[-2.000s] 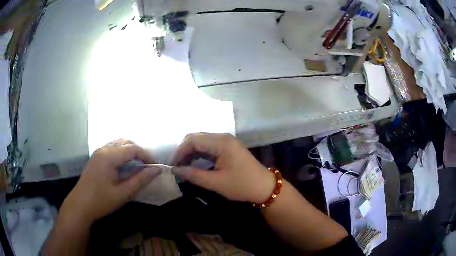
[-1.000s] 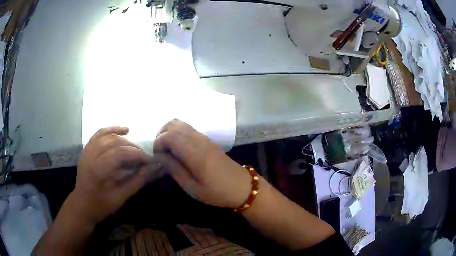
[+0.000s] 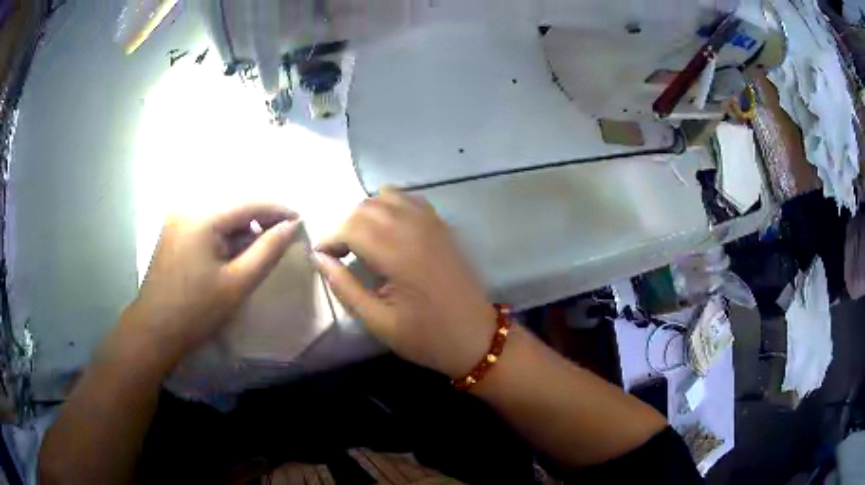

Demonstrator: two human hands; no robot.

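A white fabric panel [image 3: 190,142] lies on the pale machine bed, glaring under the lamp, its top end by the presser foot and needle [image 3: 277,102]. A small pale fabric piece [image 3: 280,308] hangs between my hands over the panel's near part. My left hand [image 3: 213,270] pinches its upper edge between thumb and finger. My right hand [image 3: 408,275], slightly blurred, with a beaded bracelet on the wrist, pinches the edge just right of the left fingertips. The panel's lower part is partly hidden by my hands.
The sewing machine arm [image 3: 455,24] crosses the top. Red-handled snips [image 3: 697,76], yellow scissors [image 3: 745,102] and a stack of white pieces [image 3: 738,169] lie at the right. Loose white pieces [image 3: 816,104] lie beyond. A white side table [image 3: 654,346] holds a dark phone and papers.
Both hands have moved up toward the machine and opened from their closed-together pose, showing the small piece between them again. The view has shifted, showing more of the machine head.
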